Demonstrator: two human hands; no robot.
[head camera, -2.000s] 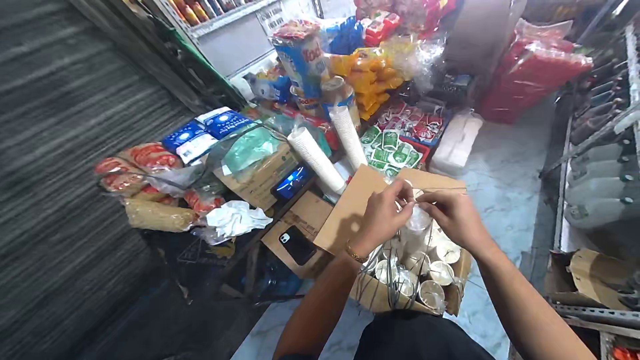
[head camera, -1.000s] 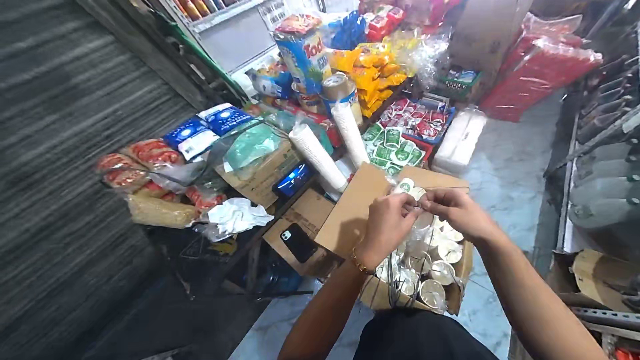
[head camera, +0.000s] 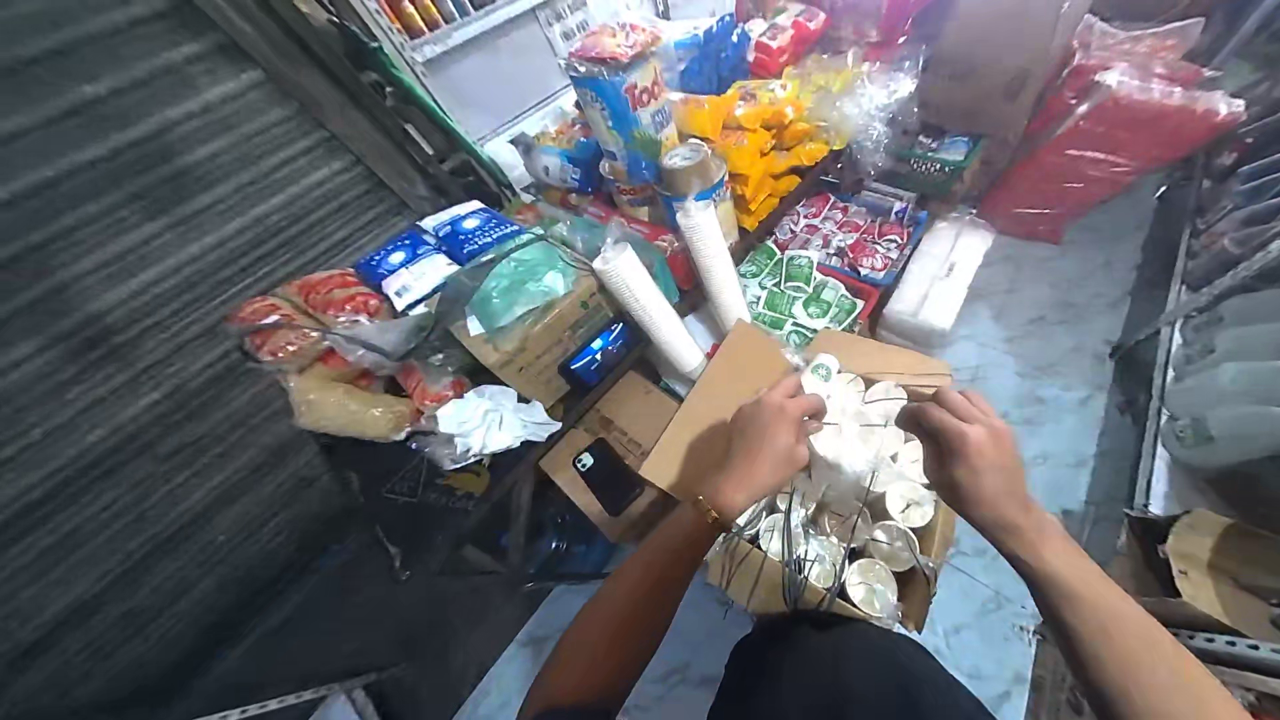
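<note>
An open cardboard box (head camera: 775, 585) stands before my knees, filled with wrapped stacks of paper cups (head camera: 871, 587) whose round ends face up. My left hand (head camera: 772, 440) is over the box's left side, fingers curled at a thin dark tie (head camera: 872, 426) that runs toward the other hand. Over the right side, my right hand (head camera: 965, 445) has its fingers pinched at the tie's other end. Between the hands lies clear plastic wrap over the cups. A cup stack (head camera: 822, 370) with a green mark shows just beyond my left fingers. More dark ties hang over the near edge.
Two tall white cup stacks (head camera: 650, 310) lean left of the box. A black phone (head camera: 607, 477) lies on cardboard, a lit phone (head camera: 600, 354) above it. Trays of green packets (head camera: 800, 300) and red packets (head camera: 850, 235) stand beyond. Metal shelving (head camera: 1150, 400) borders the right.
My hands were close together above the box; they have moved apart, one to each side, with a thin tie showing between them.
</note>
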